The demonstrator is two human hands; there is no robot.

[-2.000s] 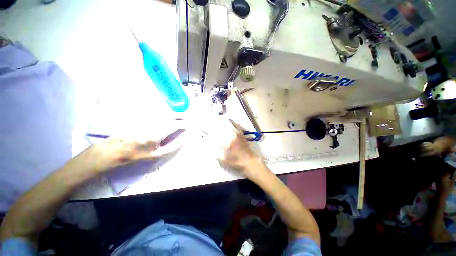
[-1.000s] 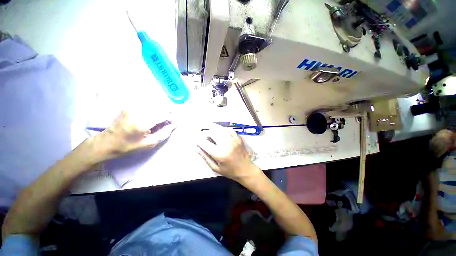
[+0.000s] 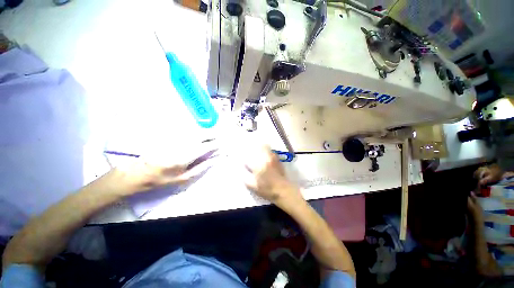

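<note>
A lilac fabric piece [image 3: 151, 201] lies under my left hand [image 3: 163, 170] on the table left of the needle, washed out to white under the lamp. My right hand [image 3: 266, 173] is at the fabric's right side, just below the presser foot [image 3: 248, 119]; glare hides its fingertips. I cannot tell how firmly either hand grips. The cream sewing machine head [image 3: 315, 73] stands above. Blue-handled snips [image 3: 285, 156] lie right beside my right hand, their blades hidden. Grey tweezers [image 3: 279, 129] lie behind the snips.
A bright blue bottle-shaped tool [image 3: 193, 94] lies left of the needle. A larger lilac fabric heap [image 3: 39, 135] is at far left. A bobbin winder [image 3: 354, 149] sits right on the bed. A wooden stick [image 3: 404, 194] hangs over the edge. Another person's arm [image 3: 480, 236] shows at right.
Compared with one second ago, my right hand is nearer the snips and covers their blades. My left hand's fingers are a little further right. The whole view has shifted slightly.
</note>
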